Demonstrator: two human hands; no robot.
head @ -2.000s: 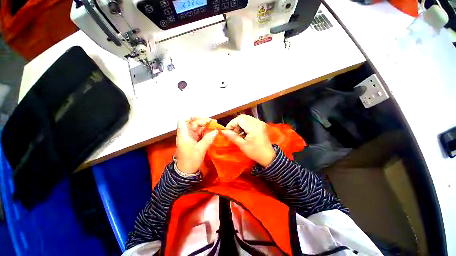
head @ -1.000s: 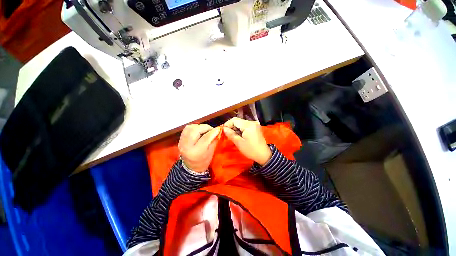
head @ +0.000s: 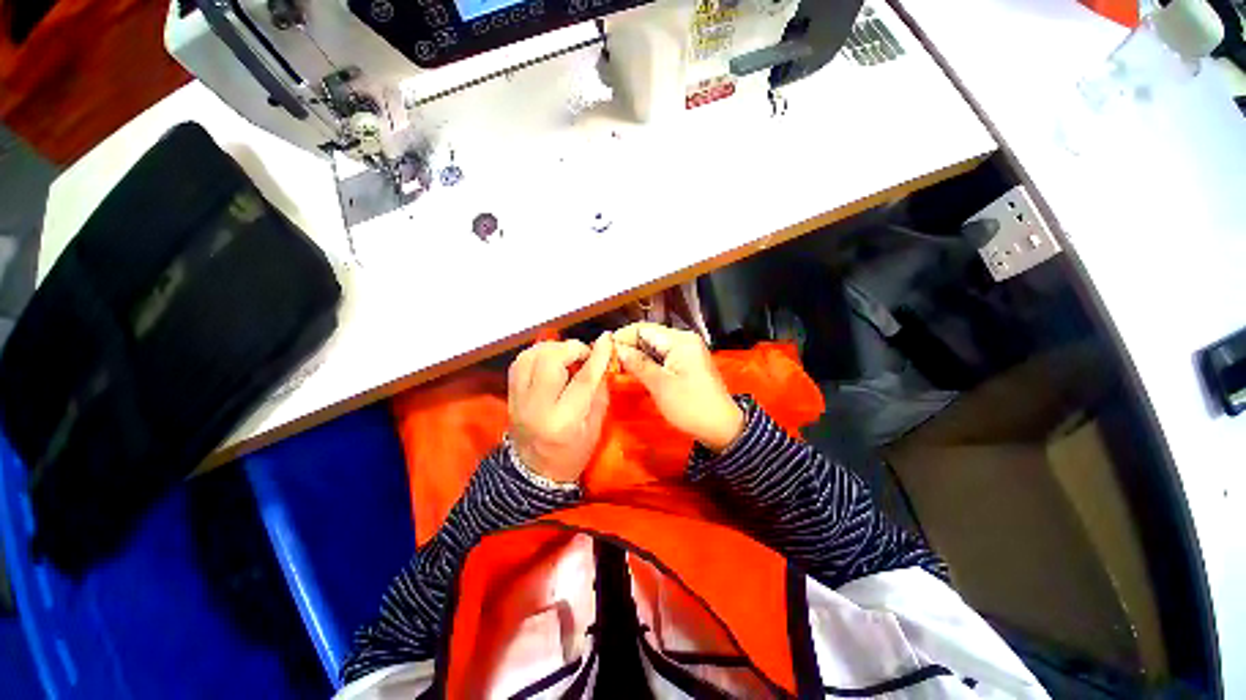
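Note:
My left hand (head: 558, 410) and my right hand (head: 679, 387) meet at their fingertips above my lap, just off the table's front edge. Both pinch a tiny orange scrap or thread (head: 614, 358), mostly hidden by the fingers. A small dark spot shows among my right fingers; I cannot tell what it is. Orange fabric (head: 642, 445) lies under and behind the hands. A dark reddish bobbin (head: 485, 226) and a small pale piece, perhaps a bobbin (head: 601, 222), lie on the white machine table (head: 547, 280).
The white sewing machine (head: 656, 82) stands at the back, its needle area (head: 396, 171) at left. A black fabric panel (head: 164, 301) with camouflage strip lies at left. Blue bins (head: 328, 520) are below. A socket (head: 1014, 233), cardboard (head: 1025, 520) and black device (head: 1226, 369) are at right.
Orange cloth was spread between the hands two seconds before; now the fingertips are together. My left hand has shifted slightly right and turned more upright. The view has tilted slightly.

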